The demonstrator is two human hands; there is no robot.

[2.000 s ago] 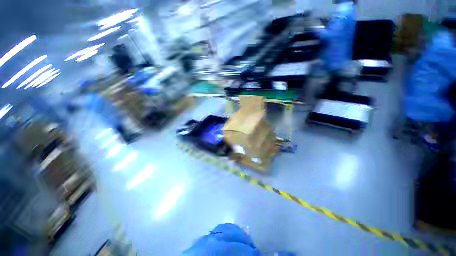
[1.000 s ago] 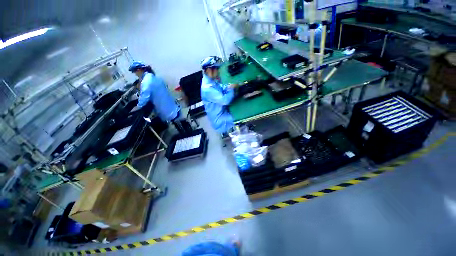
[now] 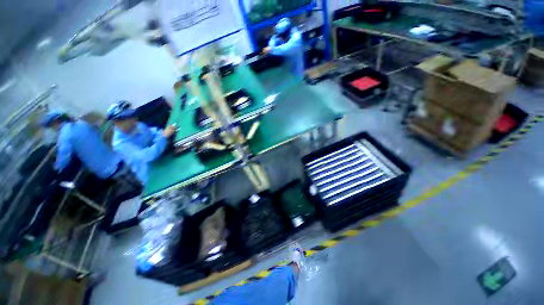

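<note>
My blue sleeve or clothing (image 3: 256, 290) shows at the bottom middle, with one small blurred hand (image 3: 297, 255) at its upper right end. I cannot tell which hand it is or whether it holds anything; a faint clear, speckled shape lies beside it. The other hand is not visible. In front stand black bins: one with clear plastic bags (image 3: 160, 223), one with brown contents (image 3: 213, 233), one with dark contents (image 3: 260, 221), one with green (image 3: 296, 201), and a stack topped with silver ribbed bars (image 3: 352, 173).
Yellow-black tape (image 3: 417, 201) curves past the bins. Large open cartons (image 3: 459, 107) stand at right near black bins with red inside (image 3: 365, 82). Several people in blue stand around the green-topped bench (image 3: 292, 119). A green floor sign (image 3: 496, 276) lies lower right.
The view has swung right. The bins and bench have shifted left and look nearer, large cartons and red-lined bins show at right, and the small hand appears a little higher.
</note>
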